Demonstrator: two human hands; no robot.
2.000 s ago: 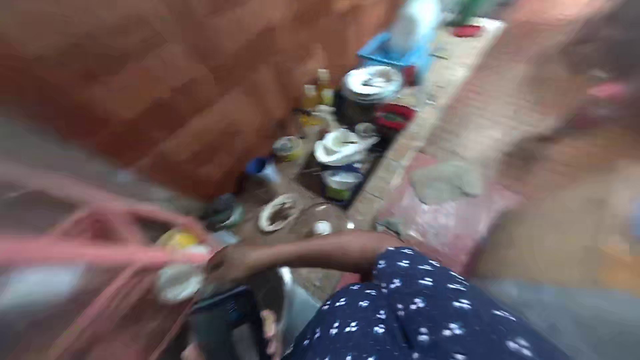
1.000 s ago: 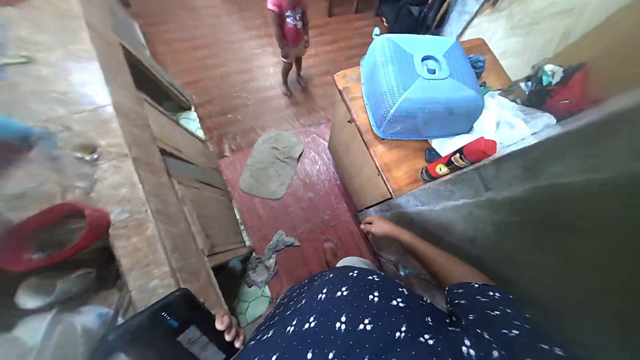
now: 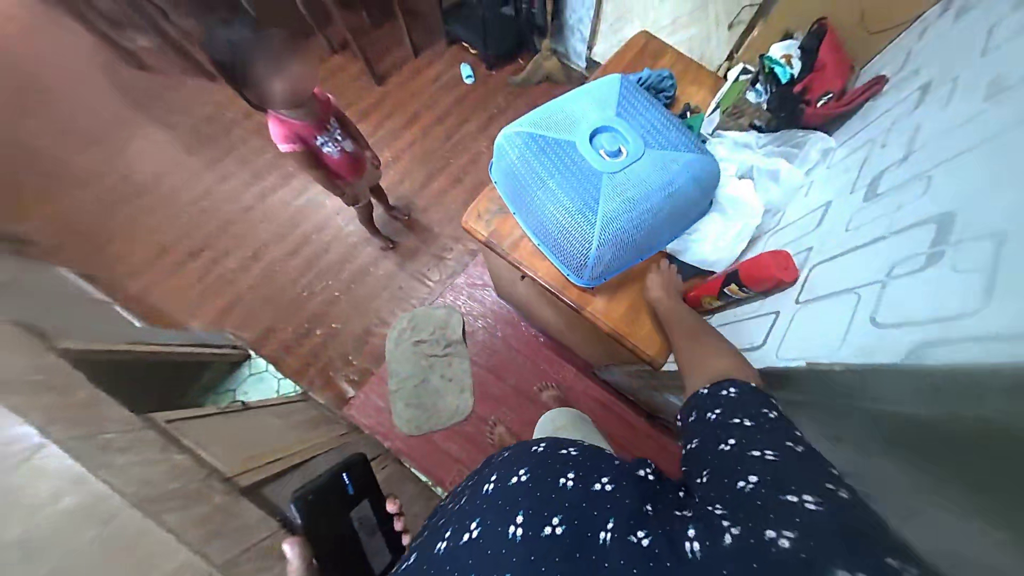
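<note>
My left hand (image 3: 392, 520) is at the bottom, wrapped round a black smartphone (image 3: 350, 512); its palm is hidden behind the phone. My right hand (image 3: 664, 284) reaches to the near right corner of a wooden table (image 3: 632, 324), its fingers by a dark item at the table's edge. What the right fingers do there cannot be made out. Just left of that hand a blue plastic mesh food cover (image 3: 552, 184) sits on the table. Close on its right lies a red cylindrical packet (image 3: 744, 280). White plastic bags (image 3: 736, 208) lie behind the packet.
A person (image 3: 332, 148) in a pink shirt stands on the wooden floor (image 3: 200, 216). An oval mat (image 3: 430, 370) lies near my bare feet. A tiled counter (image 3: 120, 448) runs along the left. A patterned wall (image 3: 904, 240) borders the table, with a red and black bag (image 3: 828, 84) at the back.
My right hand has moved from beside the table's near side up to its corner by the red packet. The phone is still in my left hand. The view has turned widely since the first frame.
</note>
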